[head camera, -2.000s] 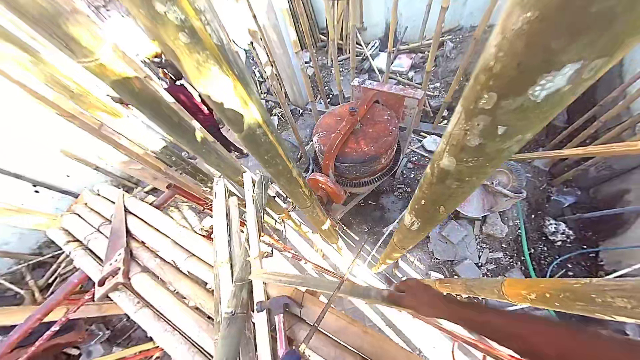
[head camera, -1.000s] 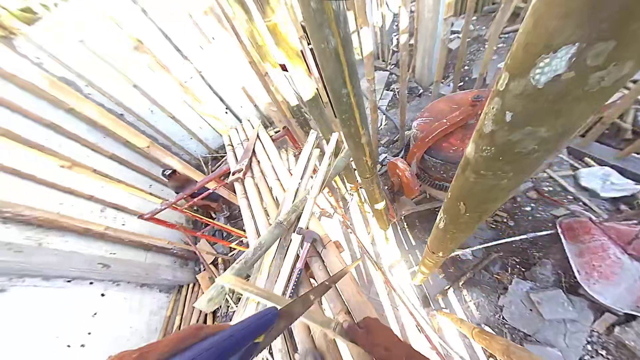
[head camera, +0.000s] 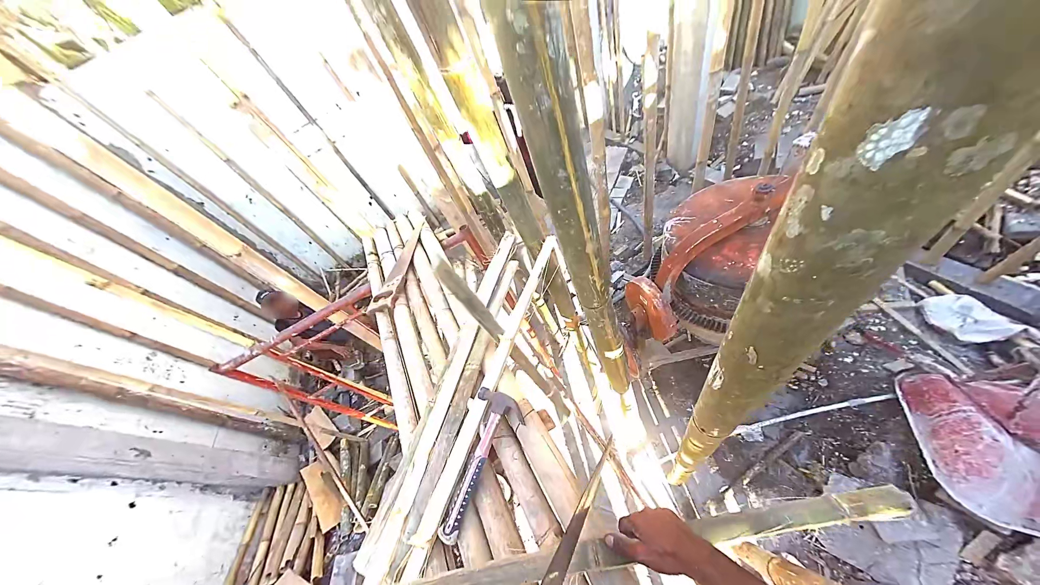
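Note:
My right hand comes in from the bottom right and is closed on a split bamboo length, which lies across the bottom of the view. Just left of it, a saw blade slants up over the bamboo; its handle is below the frame. My left hand is out of view. Beyond the blade, a claw hammer lies on narrow bamboo strips. These rest on a platform of round bamboo poles. A second handsaw lies at the platform's far end.
Thick upright bamboo posts stand close ahead and to the right. Behind them is an orange concrete mixer. A red metal frame and a crouching person are at the left. A stained wheelbarrow tray sits at the right.
The view has swung left since the oldest frame. The blue saw handle and the hand on it, seen at the bottom left one second ago, have left the view; the blade now stands steeper.

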